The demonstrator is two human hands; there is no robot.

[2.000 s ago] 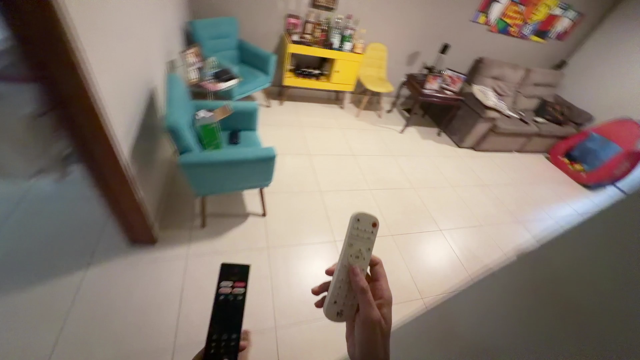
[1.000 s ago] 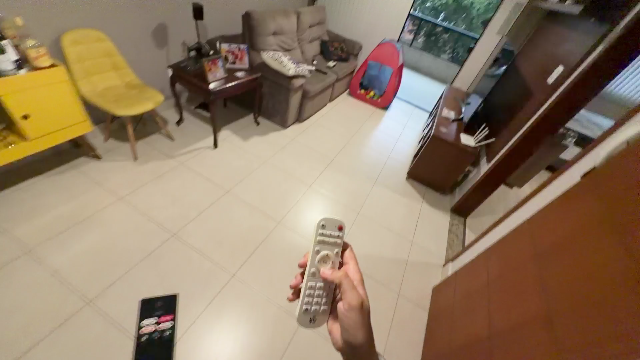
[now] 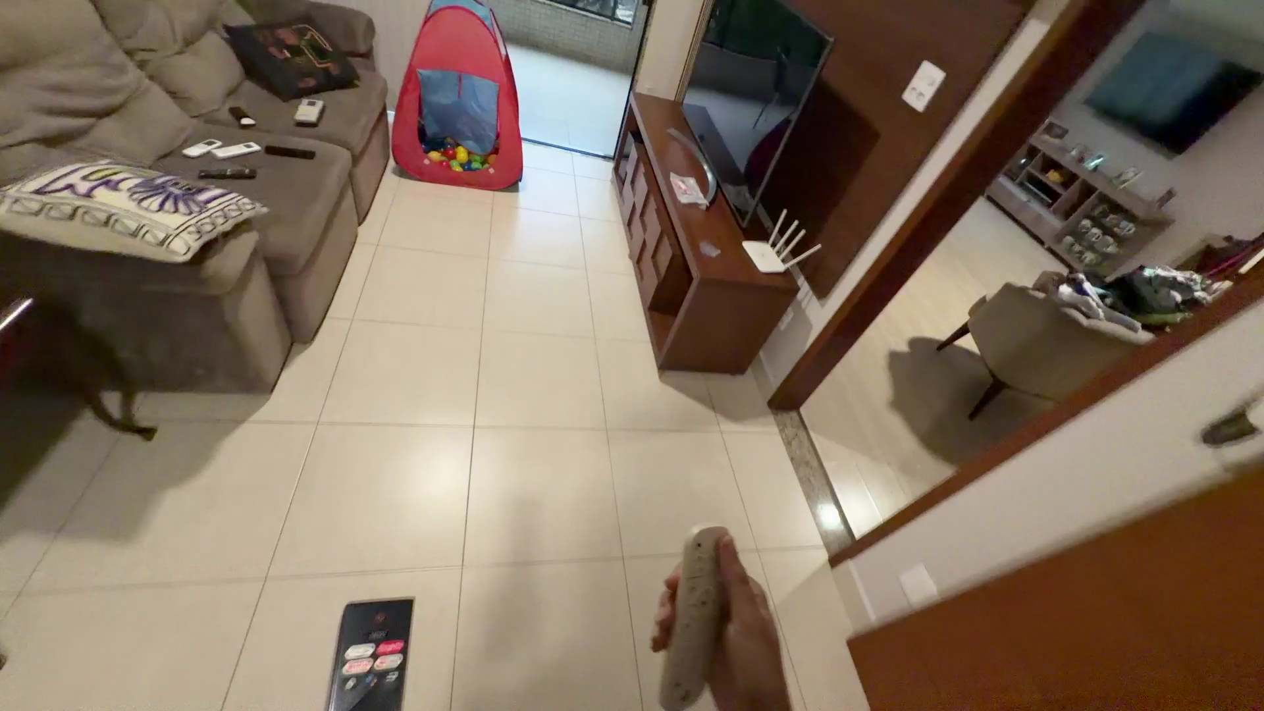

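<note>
My right hand (image 3: 746, 632) is closed around a pale beige remote control (image 3: 693, 617), which is tilted so that its side faces the camera. At the lower left a black remote control (image 3: 373, 657) with red and white buttons rises from the bottom edge; my left hand, below it, is out of the frame. On the seat of the grey sofa (image 3: 286, 212) lie further remotes, among them a black one (image 3: 227, 173), a white one (image 3: 235, 150) and a white device (image 3: 308, 112).
A red play tent (image 3: 456, 99) with coloured balls stands by the glass door. On the right are a brown wooden TV cabinet (image 3: 711, 316) with a white router (image 3: 765, 257), a doorway to another room, and a brown door (image 3: 1086, 602). A table leg (image 3: 114, 415) juts in at left.
The view has swung far to the right and nearer to the sofa and tent. The beige remote in my right hand has turned from face-up to side-on. My left hand has left the frame.
</note>
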